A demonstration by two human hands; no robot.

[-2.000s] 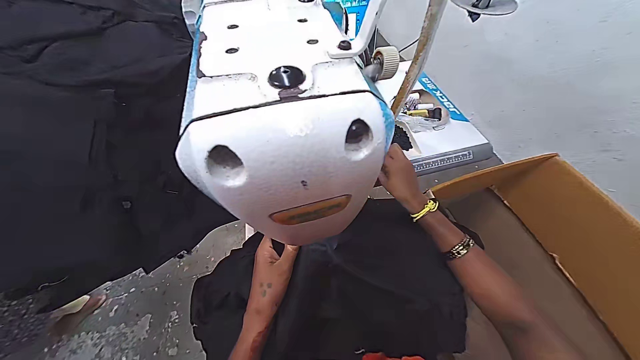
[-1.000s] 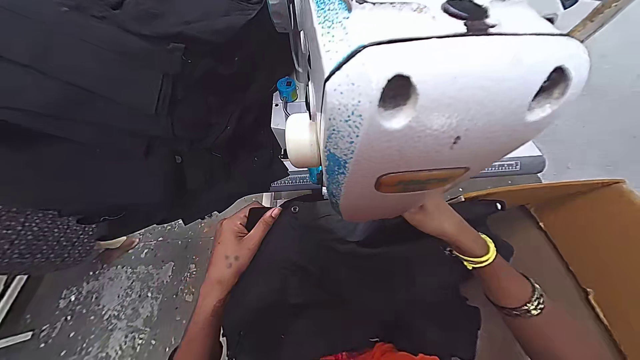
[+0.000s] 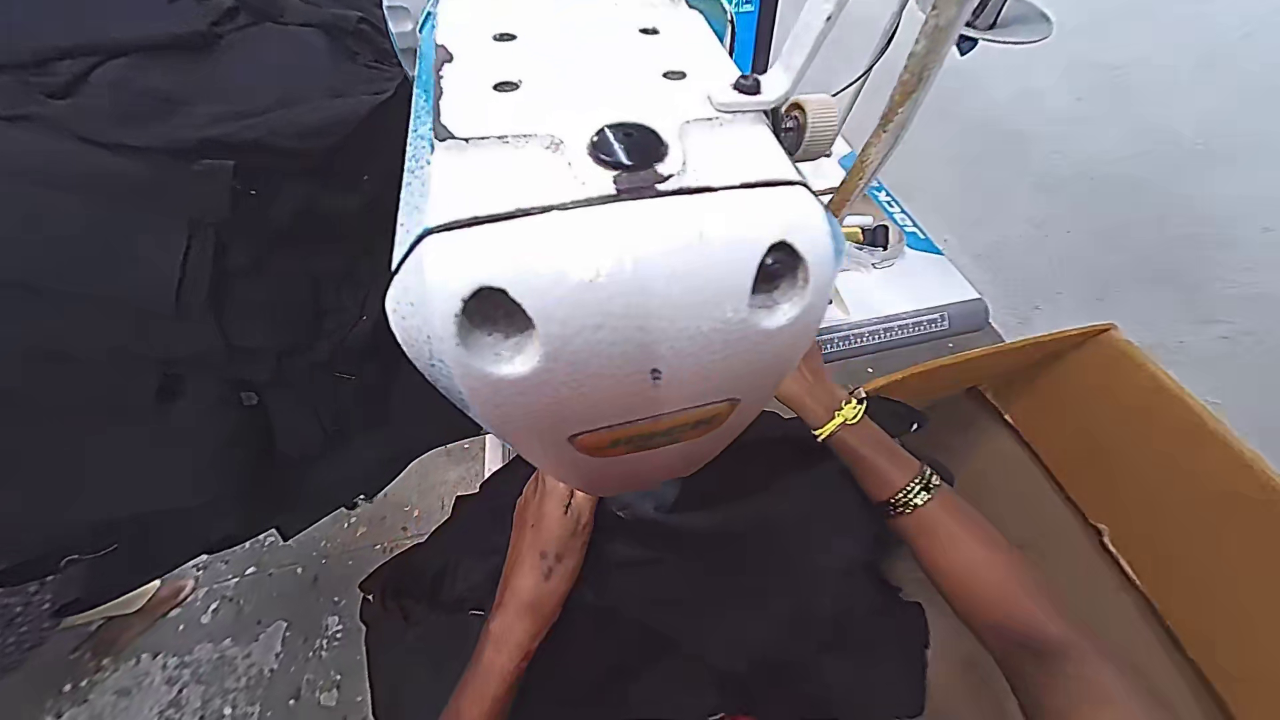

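Note:
The white head of a Jack sewing machine (image 3: 610, 300) fills the upper middle of the view and hides the needle area. A piece of black fabric (image 3: 740, 600) hangs below it toward me. My left hand (image 3: 555, 520) lies on the fabric's upper left part, its fingertips hidden under the machine head. My right hand (image 3: 808, 385), with a yellow band and a beaded bracelet at the wrist, reaches behind the head's right side; its fingers are hidden too. Whether either hand grips the fabric cannot be seen.
More black cloth (image 3: 200, 300) is heaped at the left. A cardboard box (image 3: 1150, 450) stands at the right, beside my right forearm. The machine bed (image 3: 900, 290) carries a printed ruler and small items. Part of a person's foot (image 3: 150, 610) shows at the lower left.
One second ago my left thumb and fingers showed at the fabric's edge, left of the machine head; now they are beneath it. The view has swung considerably.

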